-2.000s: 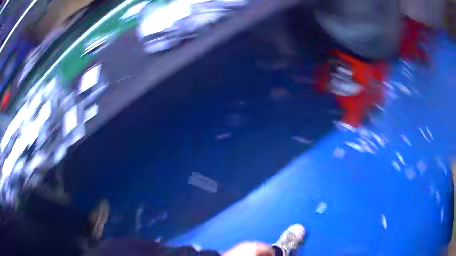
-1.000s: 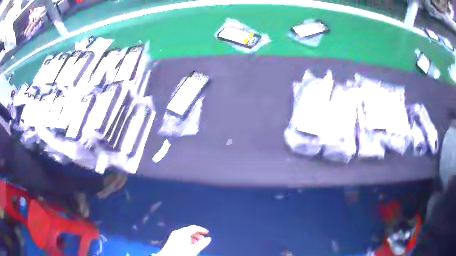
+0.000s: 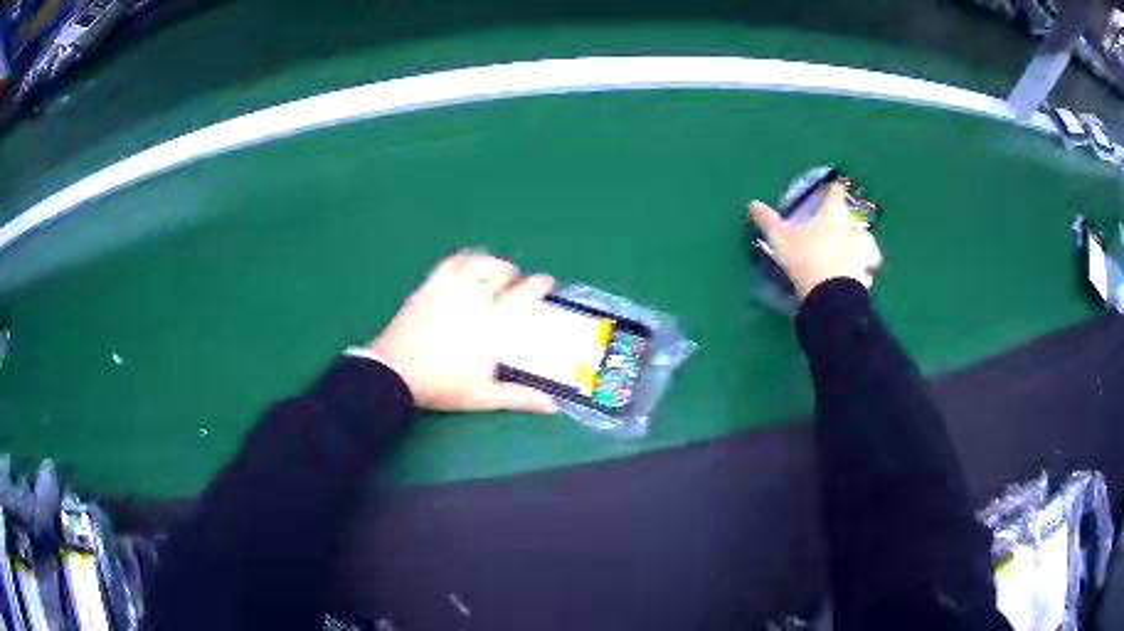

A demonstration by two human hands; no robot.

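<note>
My left hand [image 3: 459, 333] grips one end of a bagged battery pack [image 3: 555, 343] over the green belt. Its white face, black edges, yellow tape and green circuit board show through the clear bag, with the board end pointing right. My right hand [image 3: 820, 242] is on a second bagged unit [image 3: 806, 195], farther right on the belt. The fingers are around it and hide much of it; its board end shows beyond them. Both hands are slightly blurred.
The green belt [image 3: 308, 259] has a white guide line [image 3: 555, 77] along its far side. Another unit [image 3: 1095, 261] lies at the far right. Bagged units sit on the dark bench [image 3: 592, 530] at lower left [image 3: 80, 573] and lower right [image 3: 1048, 555]. A grey post [image 3: 1042, 84] stands at upper right.
The view has moved in over the belt. Both hands have reached forward onto the two bagged units that lay there untouched; earlier only one hand showed, low in the view and off the units.
</note>
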